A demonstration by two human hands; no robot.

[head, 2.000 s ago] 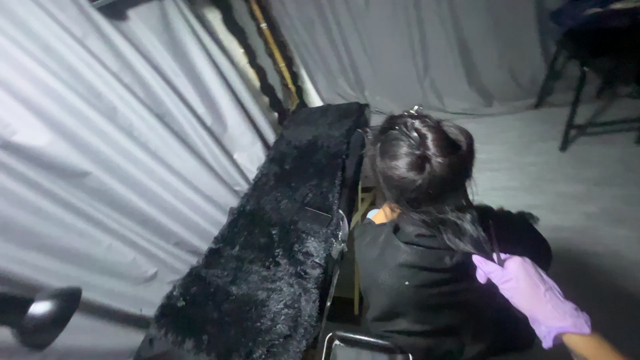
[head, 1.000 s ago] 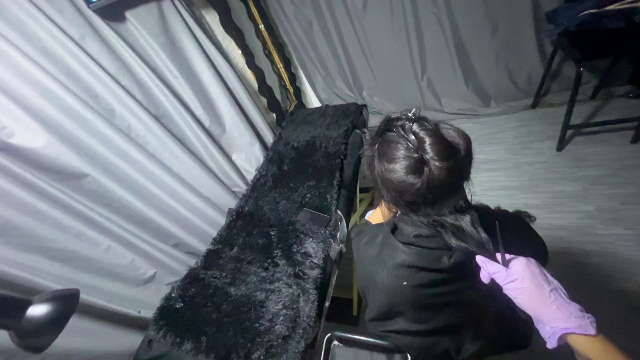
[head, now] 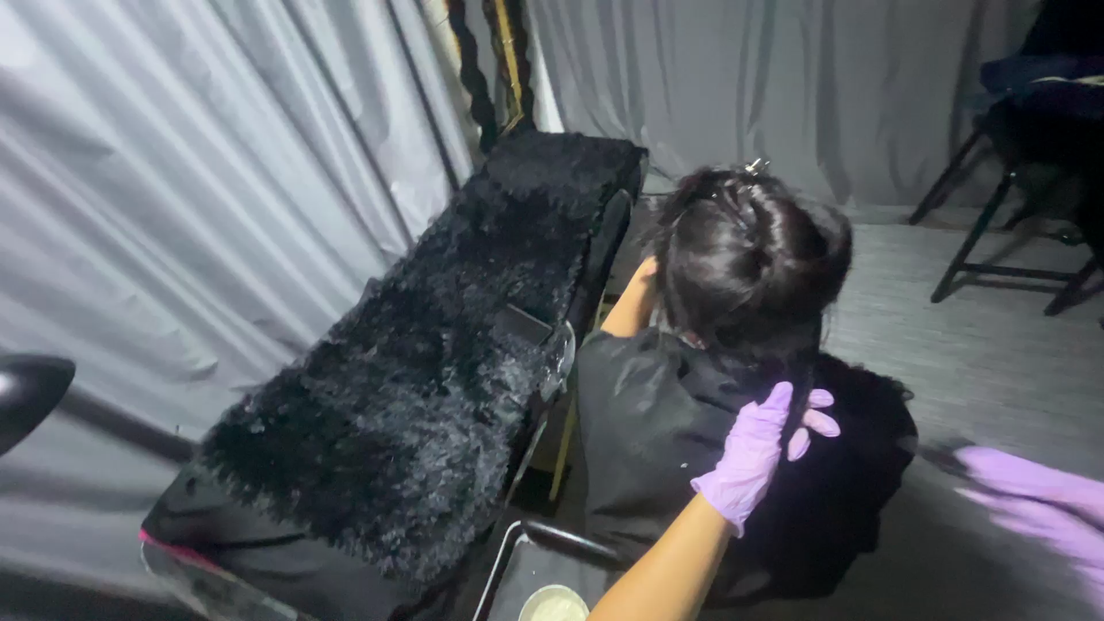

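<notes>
My left hand [head: 755, 448], in a lilac glove, is behind the seated person's shoulder, with a hanging lock of dark hair [head: 802, 379] between its thumb and fingers. The person's dark hair [head: 746, 259] is pinned up in sections, with a metal clip [head: 756, 167] on top. My right hand [head: 1035, 509], also gloved, is at the right edge, apart from the hair and blurred. A dark thin tool [head: 944, 457] shows at its fingertips, too blurred to name. A bowl of pale cream [head: 555, 605] sits on a black tray [head: 552, 569] beside my left forearm.
Black fur covers a long bed [head: 405, 371] on the left, with a dark flat object [head: 528, 326] on it. A dark lamp head [head: 30, 397] is at the left edge. Grey curtains [head: 216, 172] hang behind the bed. A black folding chair [head: 992, 233] stands at the back right.
My left hand has come into view at the hair. The gloved hand that was at the hair with a thin dark tool appears to have moved away to the right. The view has shifted slightly.
</notes>
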